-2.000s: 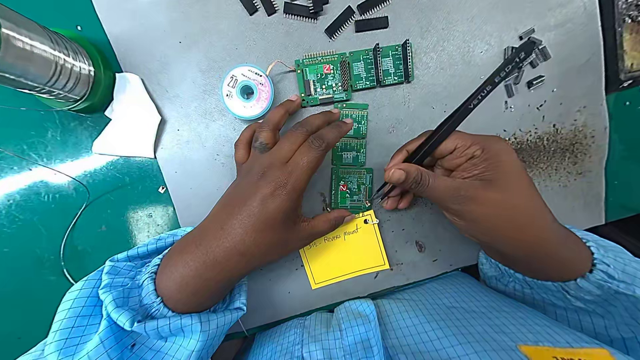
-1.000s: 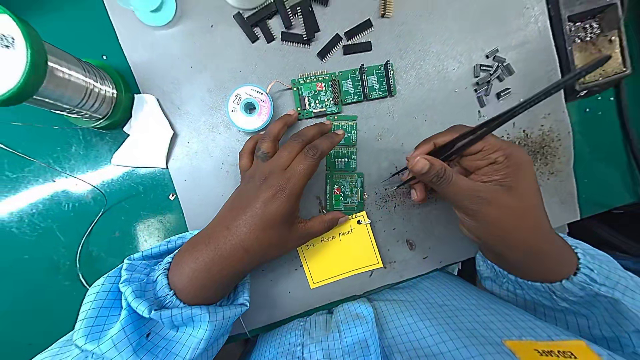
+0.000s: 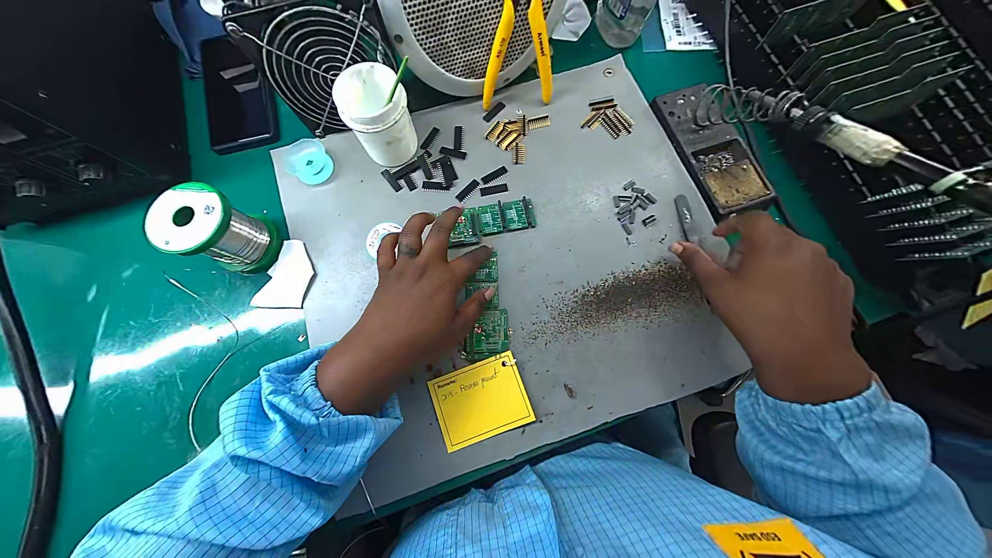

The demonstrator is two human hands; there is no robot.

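My left hand (image 3: 425,298) lies with spread fingers over green circuit boards. Its fingertips touch the upper board strip (image 3: 504,216) and the column of boards (image 3: 488,333) below it. My right hand (image 3: 783,298) is at the mat's right edge, thumb and index finger apart, the other fingers hidden. Near its thumb lies a slim grey tool (image 3: 683,217), partly covered. A yellow tag (image 3: 482,401) with handwriting touches the bottom board. Behind my left fingers a small wick spool (image 3: 381,239) shows in part. The black tweezers are not visible.
On the grey mat (image 3: 612,372) lie black pin headers (image 3: 438,170), gold pin headers (image 3: 511,138), small grey parts (image 3: 634,205) and brown debris (image 3: 620,298). Around it stand a white jar (image 3: 376,116), yellow-handled pliers (image 3: 540,54), a solder reel (image 3: 213,225) and a soldering iron stand (image 3: 713,155).
My right hand has moved right, away from the boards to the mat's right edge. The black tweezers it held are out of sight. My left hand stays over the boards. The view is wider.
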